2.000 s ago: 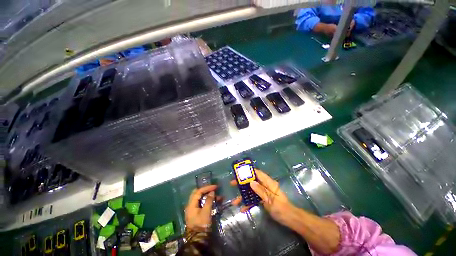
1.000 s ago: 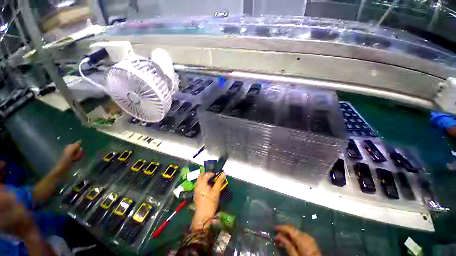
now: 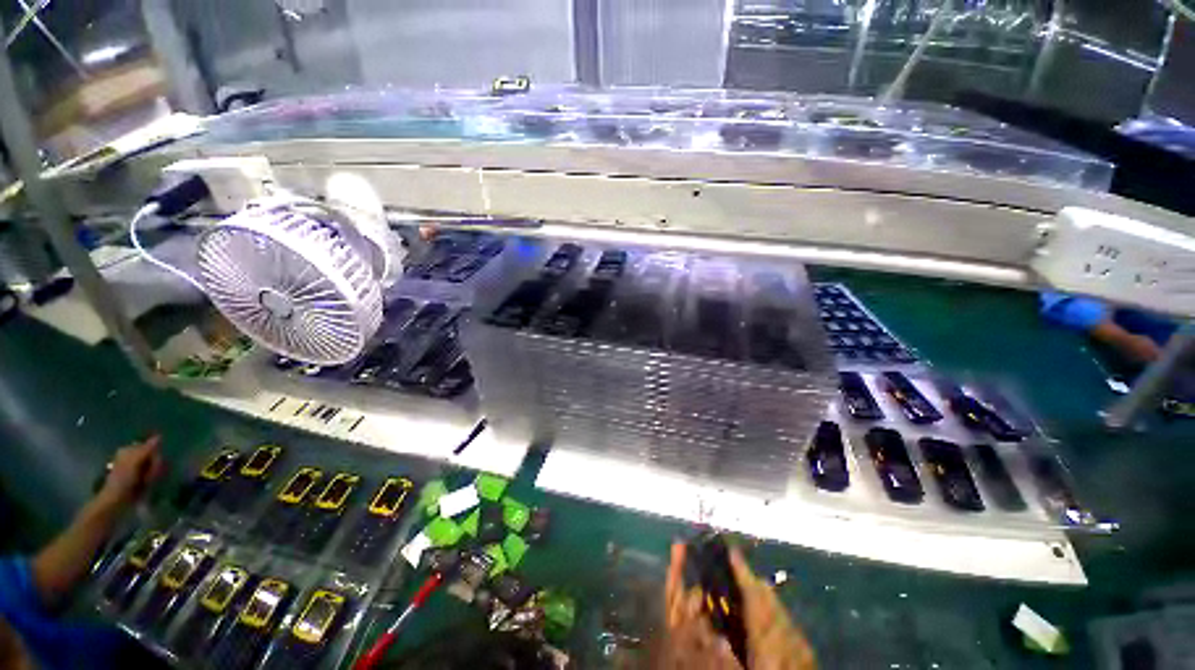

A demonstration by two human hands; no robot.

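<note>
A black phone (image 3: pixel 716 584) with small orange marks is held upright at the bottom centre; its screen is not seen. My left hand (image 3: pixel 684 618) is on its left side and my right hand (image 3: pixel 771 620) on its right, both blurred and cut off by the lower edge. Left of them lies a heap of green, white and dark blocks, likely phone batteries (image 3: pixel 446 531), with a thin red stick (image 3: pixel 398 623) beside it. Black phones with yellow frames (image 3: pixel 319 614) lie in rows in a clear tray at the lower left.
A tall clear tray stack (image 3: pixel 642 406) stands behind the hands. Black phones (image 3: pixel 894 465) lie on the white strip to its right, near a small-parts tray (image 3: pixel 858 325). A white fan (image 3: pixel 282 288) is at left, a power strip (image 3: pixel 1124 257) at right. Other people's arms show at both sides.
The view has shifted slightly. My left hand has left the green heap and moved right; both hands are now together around a phone.
</note>
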